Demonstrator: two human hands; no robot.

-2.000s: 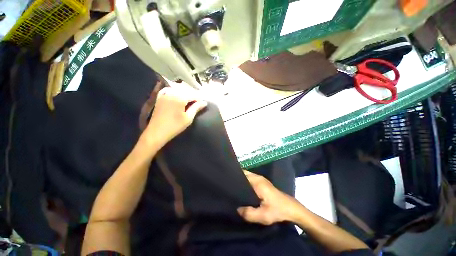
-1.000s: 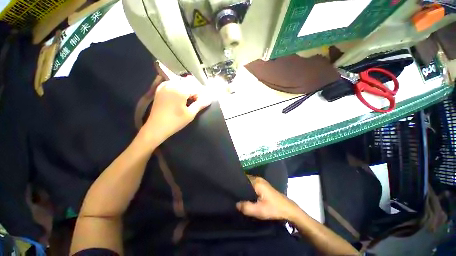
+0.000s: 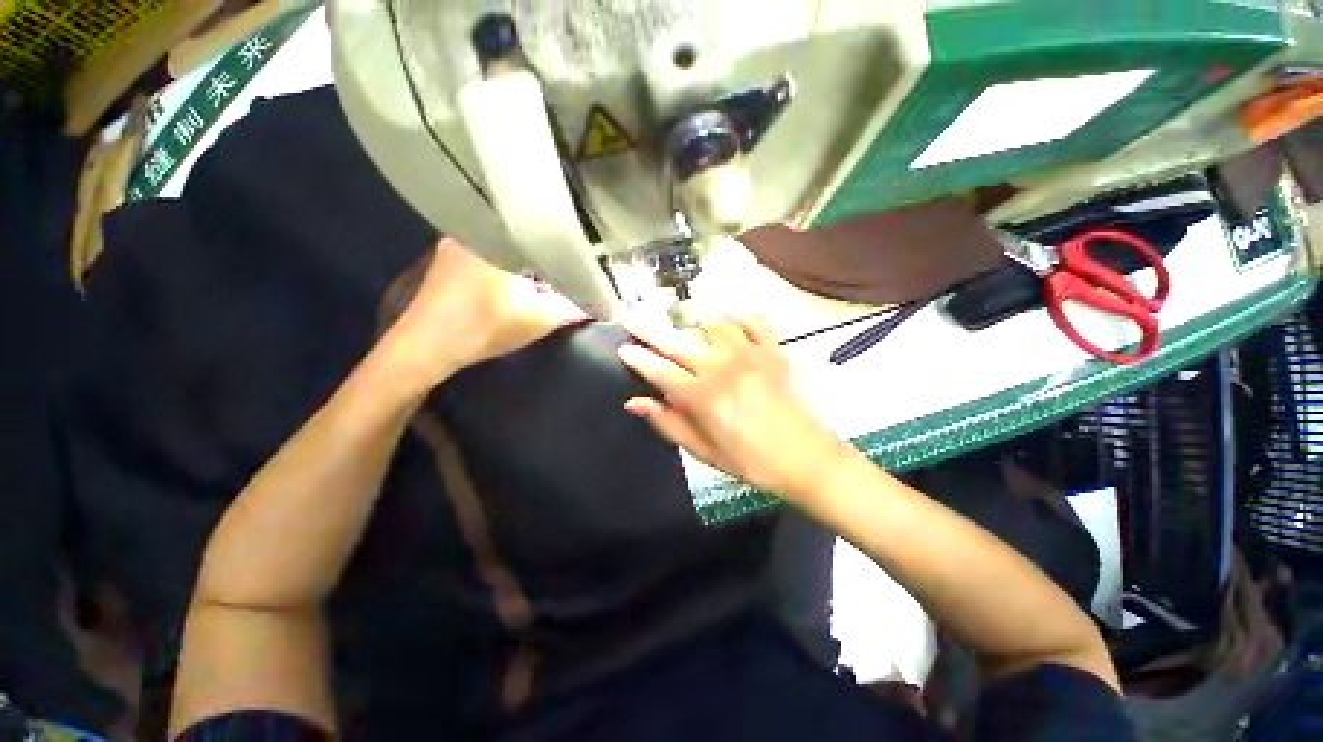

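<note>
Black cloth with a narrow brown strip lies over the left of the table and hangs over the lap. Its upper edge is at the presser foot of the cream sewing machine, beside a bright glare. My left hand pinches the cloth just left of the needle area; its fingertips are partly hidden by the machine head. My right hand lies with spread fingers at the cloth's edge, just below and right of the presser foot. Whether it grips the cloth is unclear.
Red-handled scissors lie on a black pouch right of the machine, with a thin dark tool beside them. A brown cut piece lies behind. The green table edge runs in front. A black crate stands lower right, a yellow basket upper left.
My right hand has let go of the cloth's lower edge and moved up beside the presser foot. My left hand stays near the needle. The view has shifted closer to the machine head.
</note>
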